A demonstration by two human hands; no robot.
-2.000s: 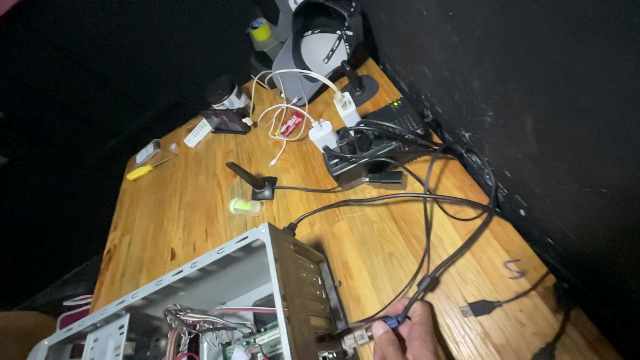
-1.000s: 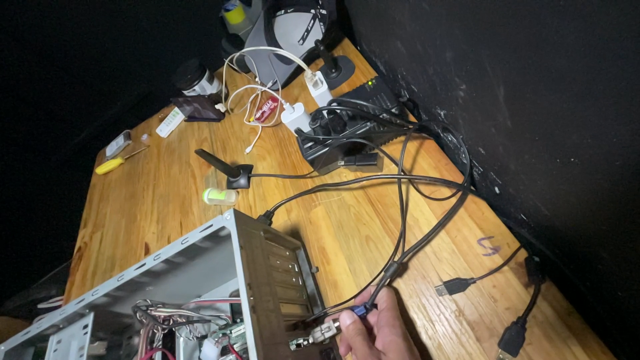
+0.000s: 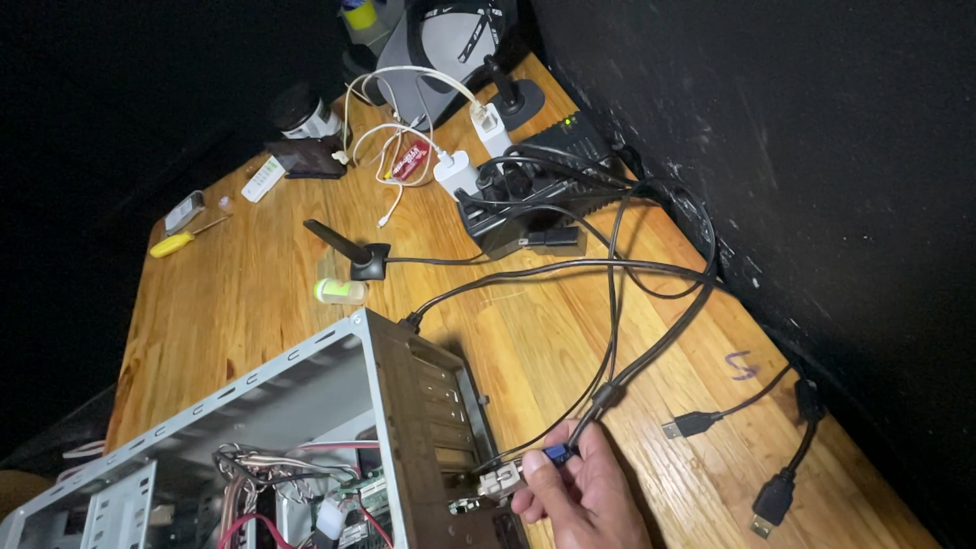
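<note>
Between the thumb and fingers of my right hand (image 3: pixel 583 488) is a blue VGA plug (image 3: pixel 558 454) on a black cable, joined to a pale adapter (image 3: pixel 502 480). The adapter's metal end is beside the rear panel of an open computer case (image 3: pixel 366 381); whether it touches a port I cannot tell. Bundled wires (image 3: pixel 267 473) and a green circuit board (image 3: pixel 372 496) show inside the case. Another black cable (image 3: pixel 496 277) runs to the case's upper rear corner. My left hand is not in view.
A black power unit (image 3: pixel 534 191) with white chargers stands at the back right by a dark wall. Two loose USB plugs (image 3: pixel 690 424) lie at right. A black antenna (image 3: pixel 369 261), a small capped bottle (image 3: pixel 341 291) and a yellow screwdriver (image 3: pixel 174 244) lie beyond the case.
The view has shifted somewhat. My right hand keeps its grip on the blue plug and adapter, close to the rear of the case throughout.
</note>
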